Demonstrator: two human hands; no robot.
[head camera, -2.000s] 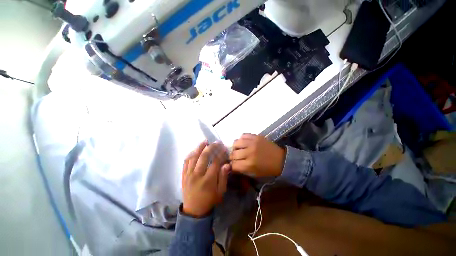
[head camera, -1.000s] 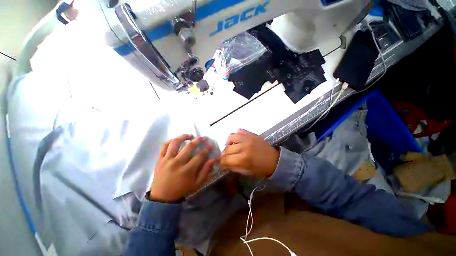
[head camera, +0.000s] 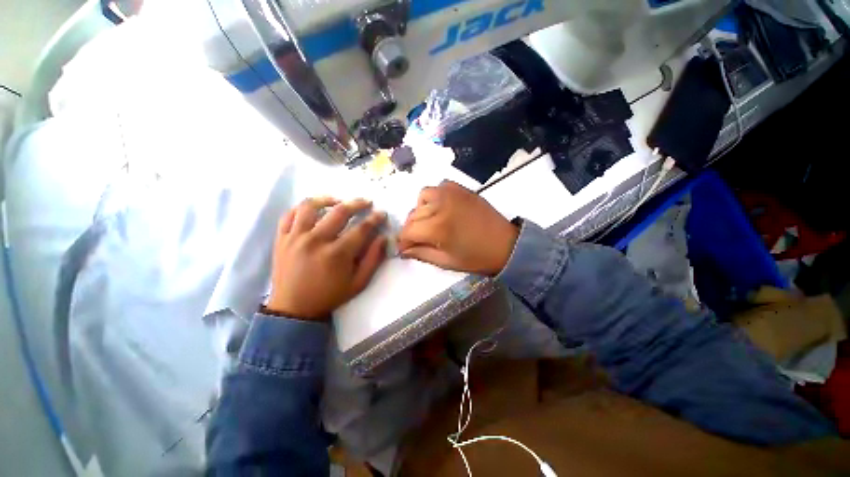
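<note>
A large pale grey-blue garment piece (head camera: 140, 252) spreads over the left of the table and hangs towards the lap. My left hand (head camera: 326, 252) lies palm down on its right part, fingers slightly spread towards the needle area. My right hand (head camera: 457, 228) is just to the right, its thumb and fingertips pinching the fabric edge between the hands. The fabric there is washed out by the lamp. The white sewing machine (head camera: 429, 47) with "JACK" lettering stands above. Its presser foot area (head camera: 354, 156) is beyond the fingertips; the needle itself cannot be made out.
Dark fabric pieces (head camera: 596, 140) and a clear plastic bag (head camera: 471, 93) lie under the machine arm. A black phone (head camera: 690, 112) with a white cable is at the right table edge. A blue bin (head camera: 727, 233) with grey cloth stands right. White earphone cord (head camera: 464, 401) hangs over the brown apron.
Both hands have moved from the table's front edge up towards the presser foot, with the fabric edge between them. The left hand lies flatter and farther left. The view has shifted.
</note>
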